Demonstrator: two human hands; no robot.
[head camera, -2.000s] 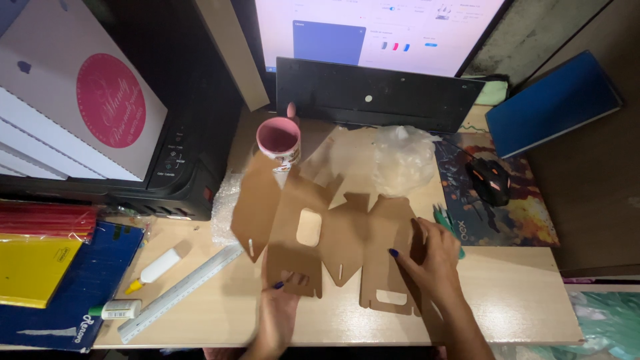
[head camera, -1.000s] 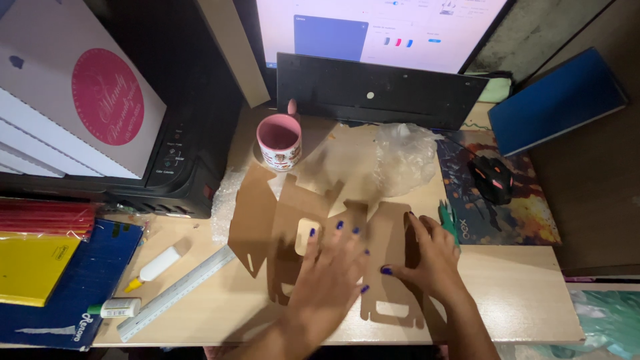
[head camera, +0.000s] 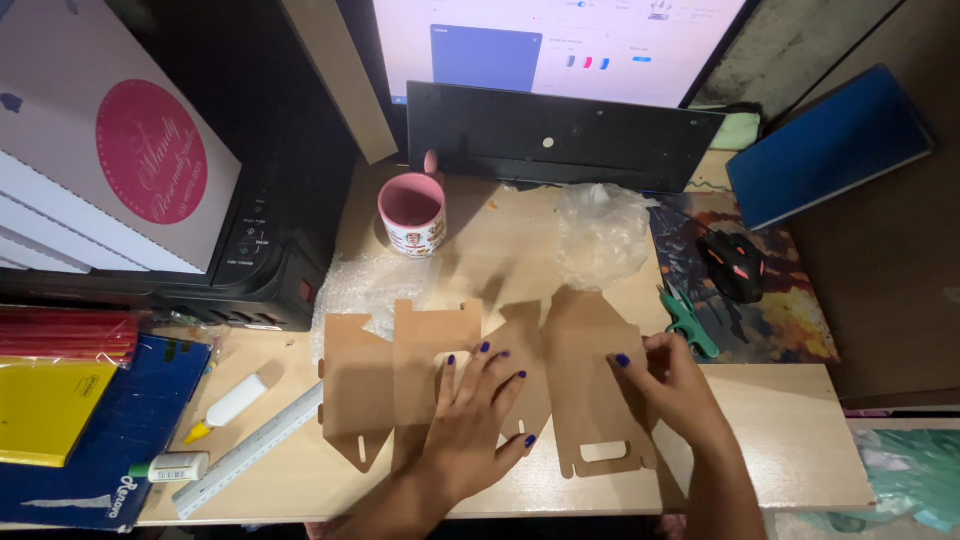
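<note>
A flat, creased brown cardboard box blank with slots and handle cutouts lies across the desk. My left hand rests palm down on its middle panels, fingers spread, partly covering a handle cutout. At the right panel's edge is my right hand, thumb on top and fingers at the side, pinching the cardboard. Behind the blank stands a white printed mug with a pink inside and handle. Crumpled clear plastic touches or nearly touches the blank's top edge. Green-handled scissors lie just beyond my right hand.
Bubble wrap, a ruler, a white bottle with a yellow tip and a small glue bottle are at left, near a black printer. A mouse sits on its mat; a keyboard leans before the monitor.
My left hand has moved from the blank's lower edge onto its middle panels. The blank's left panels have shifted and lie flatter and more spread out. My right hand stays by the right panel.
</note>
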